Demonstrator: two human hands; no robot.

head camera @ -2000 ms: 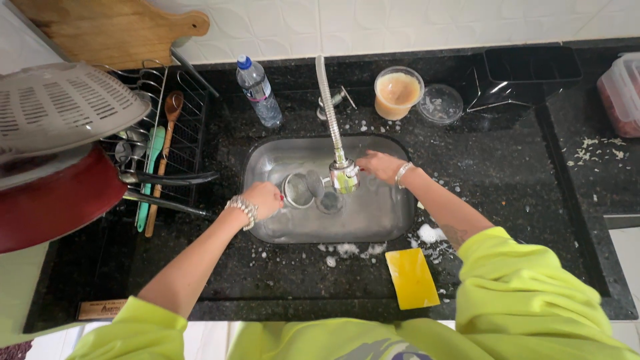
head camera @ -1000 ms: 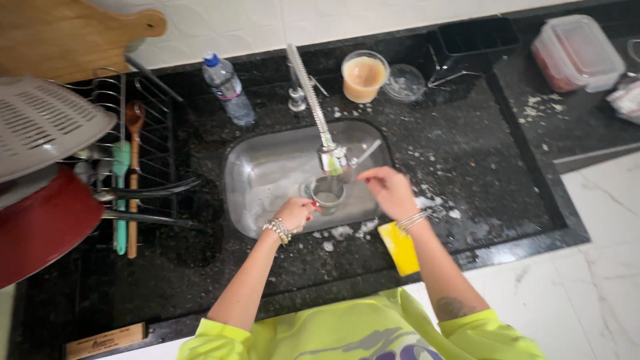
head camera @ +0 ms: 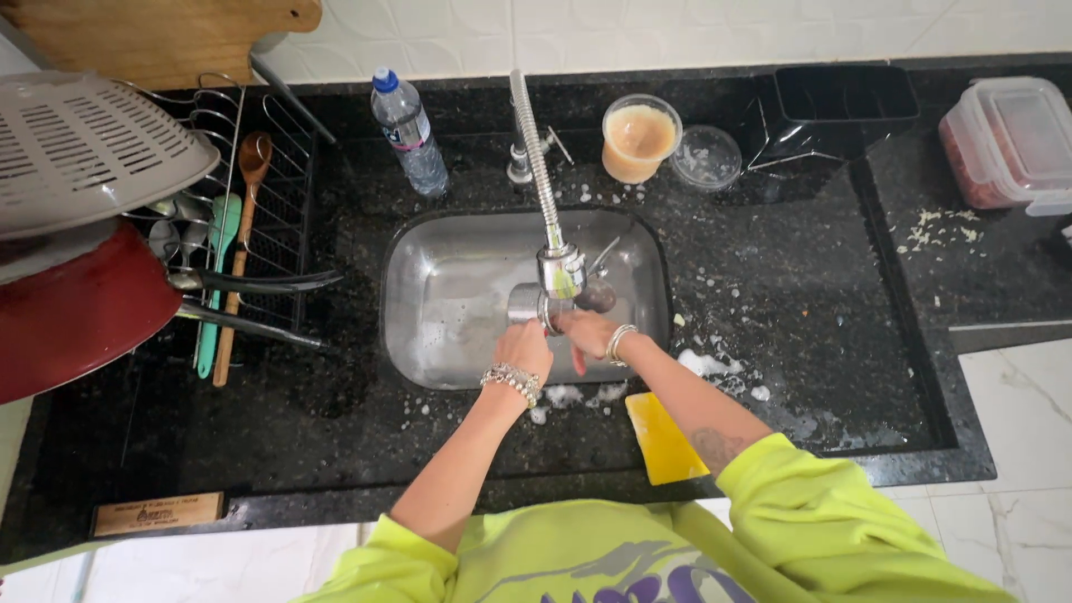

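My left hand (head camera: 525, 350) is closed on a small metal cup (head camera: 526, 303) over the stainless steel sink (head camera: 435, 335). My right hand (head camera: 590, 333) touches the cup's rim from the right, its fingers partly hidden under the chrome faucet head (head camera: 561, 272). The flexible faucet hose (head camera: 534, 151) rises behind. A ladle or spoon-like metal utensil (head camera: 596, 293) lies in the sink just right of the faucet head. Near my right forearm, a yellow cloth or sponge sheet (head camera: 666, 440) lies at the counter's front edge.
A dish rack (head camera: 280, 126) on the left holds a red pan (head camera: 75, 306), a colander (head camera: 100, 151) and wooden spoon (head camera: 243, 251). Behind the sink stand a water bottle (head camera: 410, 138) and an orange-filled tub (head camera: 638, 142). Foam (head camera: 708, 364) and a lidded plastic container (head camera: 1009, 146) are at right.
My right hand has come in to the cup; a second ago it was apart from it, to the right. The view has shifted.
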